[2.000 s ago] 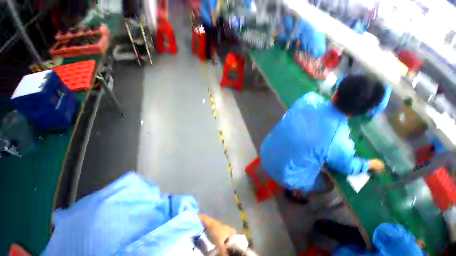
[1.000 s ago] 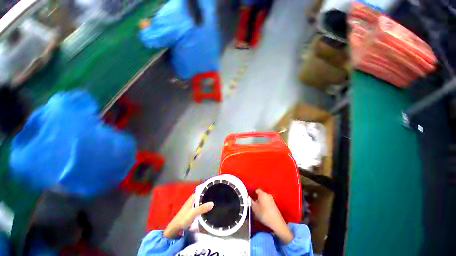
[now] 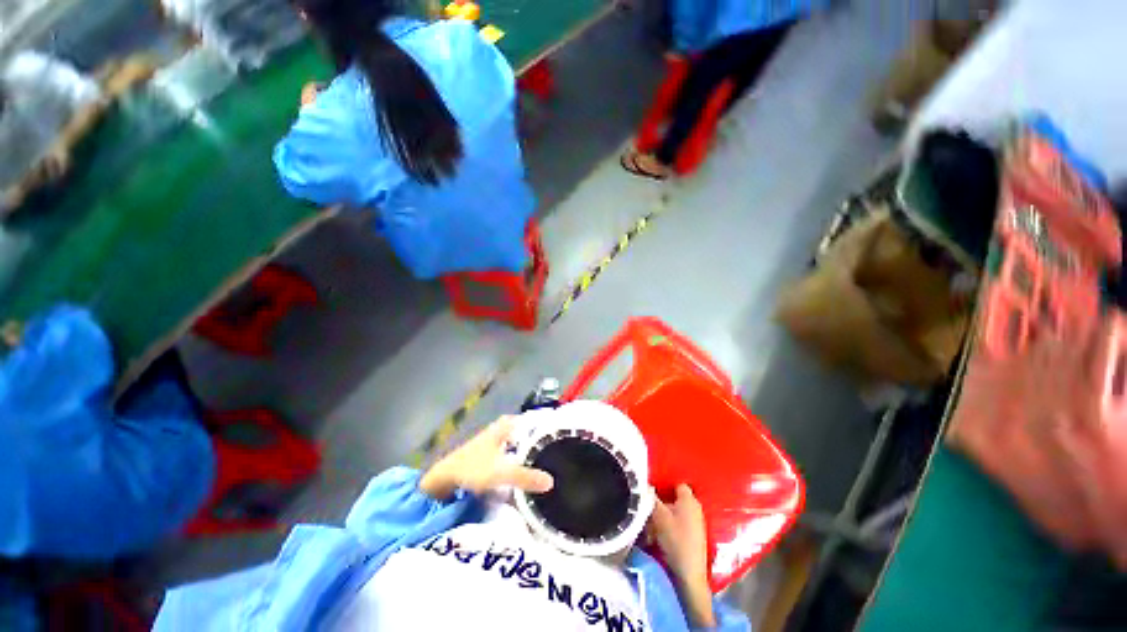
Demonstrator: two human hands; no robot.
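A white ring-shaped desk fan [image 3: 528,426] with a dark round centre is held in front of my body. My left hand [image 3: 482,464] grips its left side, with the thumb over the dark centre. My right hand [image 3: 680,533] is at its right side, fingers at the rim and partly hidden. A red plastic chair or stool [image 3: 723,451] is just beyond the fan, to the right.
A person in a blue smock [image 3: 426,148] sits on a red stool [image 3: 497,291] at the green bench [image 3: 173,247] on the left. Another blue sleeve and stool are lower left. Orange-red crates [image 3: 1051,370] and a brown box or bag [image 3: 871,303] are on the right.
The view has shifted and turned. The red chair now appears tilted to the right of the fan. The seated person at the left bench appears nearer. Both hands still hold the fan.
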